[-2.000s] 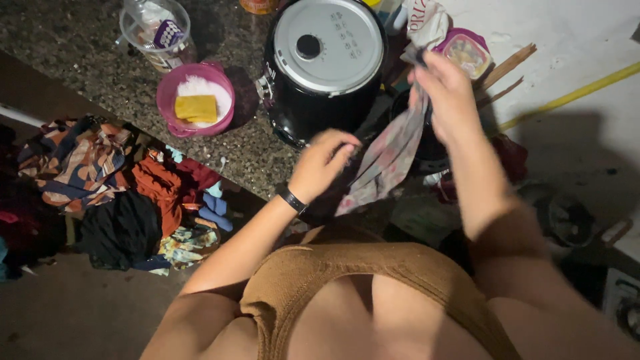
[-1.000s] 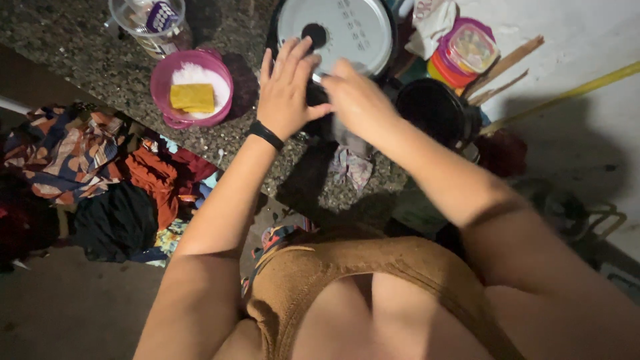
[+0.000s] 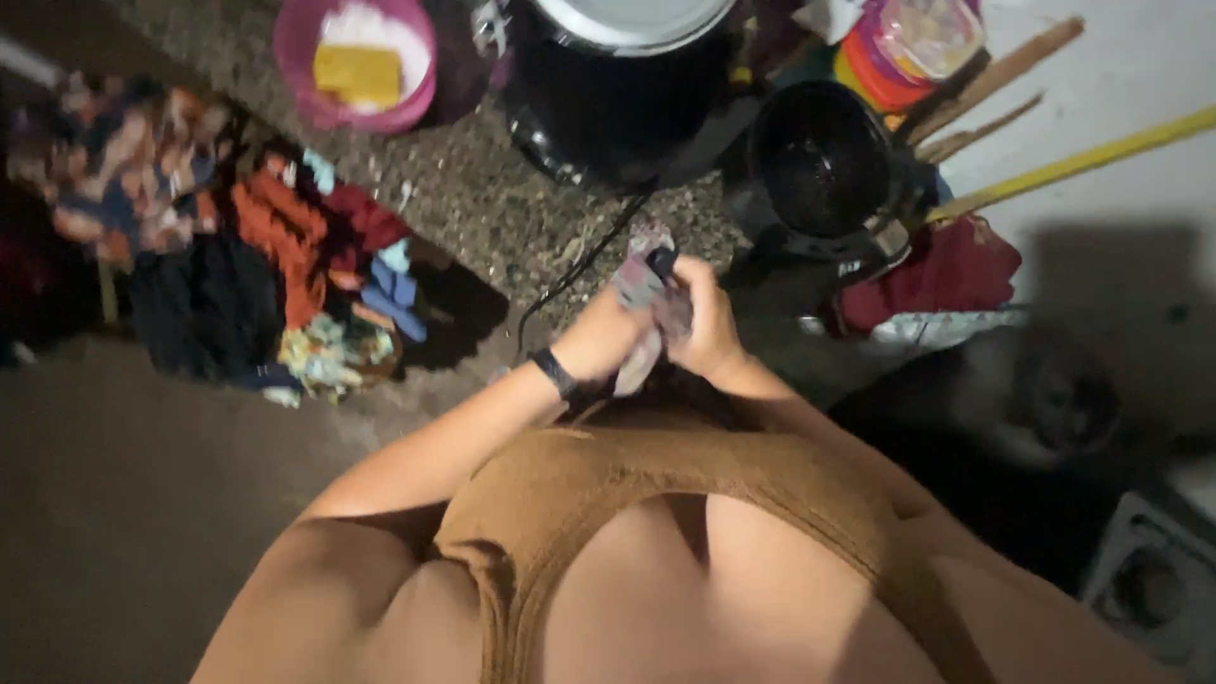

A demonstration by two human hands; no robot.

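Note:
Close in front of my chest, my left hand [image 3: 608,332] and my right hand [image 3: 701,318] come together around a greyish, pink-stained cloth [image 3: 638,285]. The cloth is bunched between them, and part of it hangs below. A small black object [image 3: 661,259], perhaps a plug, pokes out beside my right fingers; what it is cannot be told. A black cord [image 3: 584,268] runs over the speckled stone counter [image 3: 456,190] from near a black rice cooker or similar pot [image 3: 617,104] with a silver lid. My left fingers are blurred and partly hidden by the cloth.
At the upper left stands a pink bowl [image 3: 285,57] with white contents and a yellow sponge [image 3: 357,76]. A black pot [image 3: 825,161], wooden sticks [image 3: 1007,76] and stacked plastic containers [image 3: 888,62] are at the upper right. Piled clothes [image 3: 199,294] lie left, beyond the counter edge.
Both hands have moved from the silver lid down toward my chest, with the cloth now bunched between them. Two seconds ago, the cloth hung stretched from my right hand. The view has shifted.

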